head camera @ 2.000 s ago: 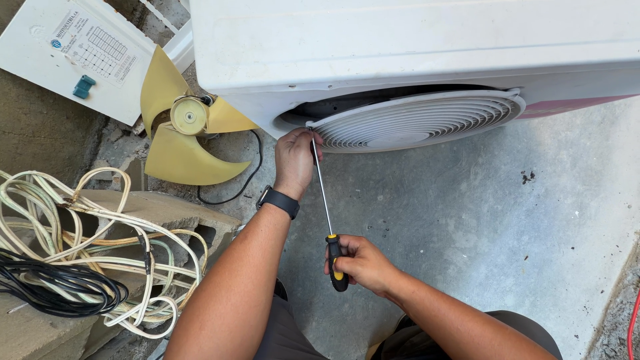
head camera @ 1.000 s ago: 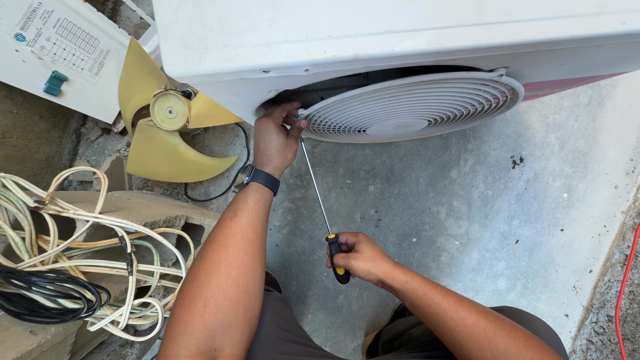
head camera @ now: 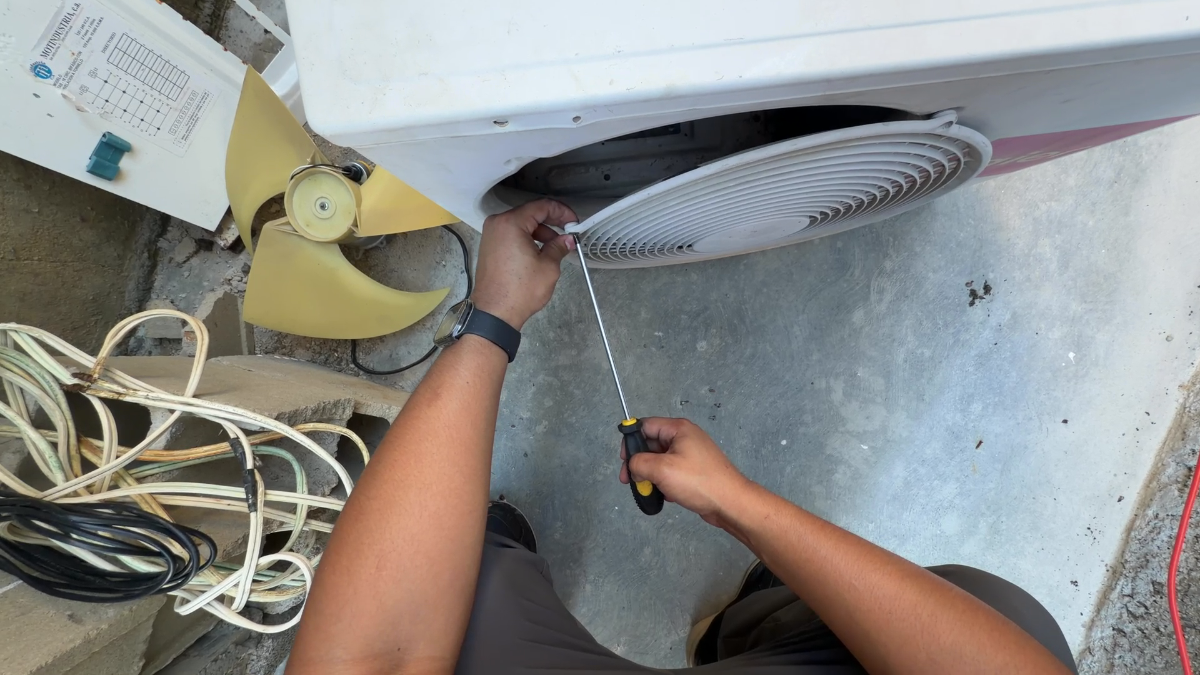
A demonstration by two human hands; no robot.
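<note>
In the head view a white round plastic fan grille (head camera: pixel 750 202) hangs tilted out of the round opening in a white metal air conditioner housing (head camera: pixel 656 66). My left hand (head camera: pixel 525 258), with a watch at the wrist, pinches the grille's left edge between thumb and fingers. My right hand (head camera: pixel 680 469) is closed around the black and yellow handle of a long screwdriver (head camera: pixel 605 337). The screwdriver's tip meets the grille's edge beside my left fingertips; the exact contact and any screw there are hidden. Inside the opening, dark metal shows above the grille.
Left of the housing lie a yellow three-bladed fan (head camera: pixel 323 202) with a black cable and a white metal panel (head camera: pixel 178 112) bearing a printed diagram. Coiled white and black cables (head camera: pixel 103 553) rest on concrete blocks (head camera: pixel 272 380). A red cable (head camera: pixel 1177 572) runs at the right edge.
The grille's left edge has come away from the housing, and a wider dark gap shows above it than two seconds ago. My right hand still holds the screwdriver.
</note>
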